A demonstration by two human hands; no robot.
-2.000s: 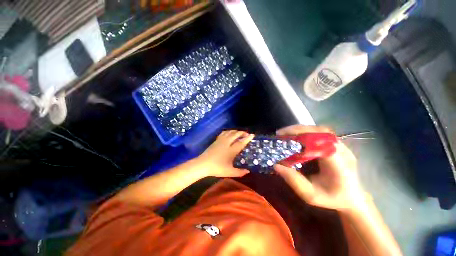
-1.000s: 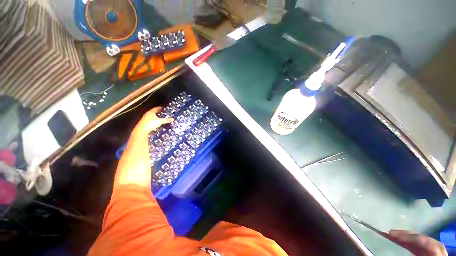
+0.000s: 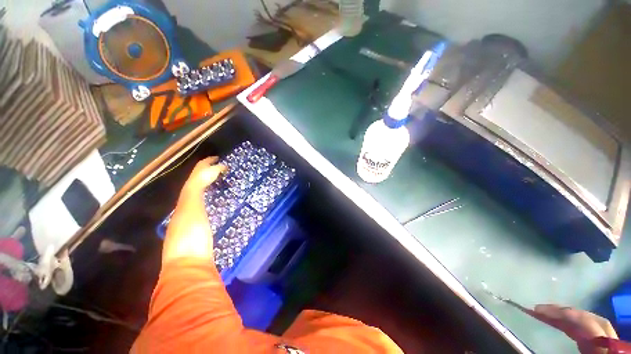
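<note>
My left hand (image 3: 203,176) reaches into the blue bin (image 3: 239,266) below the bench edge, its fingers at the far left edge of the circuit board panels (image 3: 254,181). The panels lie in rows with silver parts facing up. Whether the fingers grip a panel is hidden. My right hand (image 3: 574,325), cut off at the lower right, is around the red-handled tongs (image 3: 610,344). Their thin metal end (image 3: 508,300) points left over the green mat, with no panel visible in it.
A white spray bottle (image 3: 382,151) and tweezers (image 3: 434,211) are on the green mat (image 3: 443,259). The solder pot (image 3: 526,176) stands at right. A small red-handled tool (image 3: 262,88) lies at the bench corner. A blue-framed fan (image 3: 135,52), a single panel (image 3: 206,75) and cardboard sheets (image 3: 48,117) are at left.
The panel held between both hands two seconds ago is no longer in them. My left hand has moved to the bin; my right hand has moved to the lower right with the tongs.
</note>
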